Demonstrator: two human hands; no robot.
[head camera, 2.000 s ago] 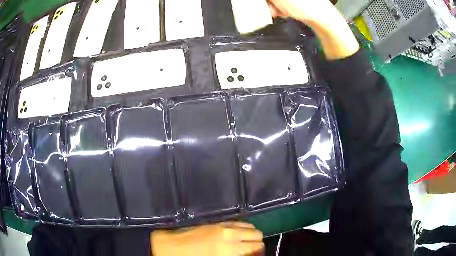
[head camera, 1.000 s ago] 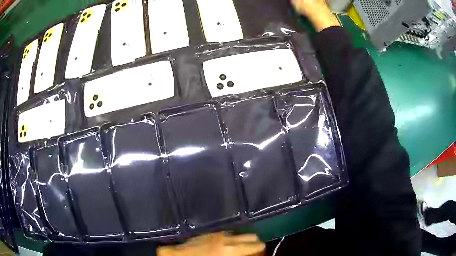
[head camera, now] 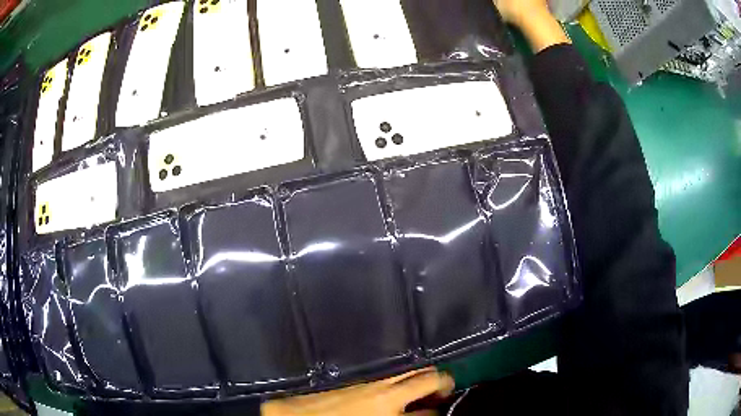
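Note:
A glossy black blister tray (head camera: 349,276) lies in front of me. White phone-shaped panels fill several upright pockets in its far row, such as this panel (head camera: 291,41). Three more lie sideways in the middle row, one at the right (head camera: 435,118). The near row of pockets is empty. My right hand (head camera: 532,18) is beyond the tray's far right corner, cut off by the top edge; its fingers and any hold are hidden. My left hand (head camera: 361,396) is blurred at the tray's near edge, low in the picture; its grip is unclear.
A green bench top (head camera: 691,171) lies under and right of the tray. A grey perforated metal housing (head camera: 638,28) stands at the upper right, with something yellow beside it. More shiny black plastic (head camera: 10,268) is at the left edge. A dark shape, perhaps a person's part, shows at lower right.
Two seconds ago my right hand held a white panel at the far row. That panel now lies in a far-row pocket, and the hand has moved right, away from it. The view has shifted slightly.

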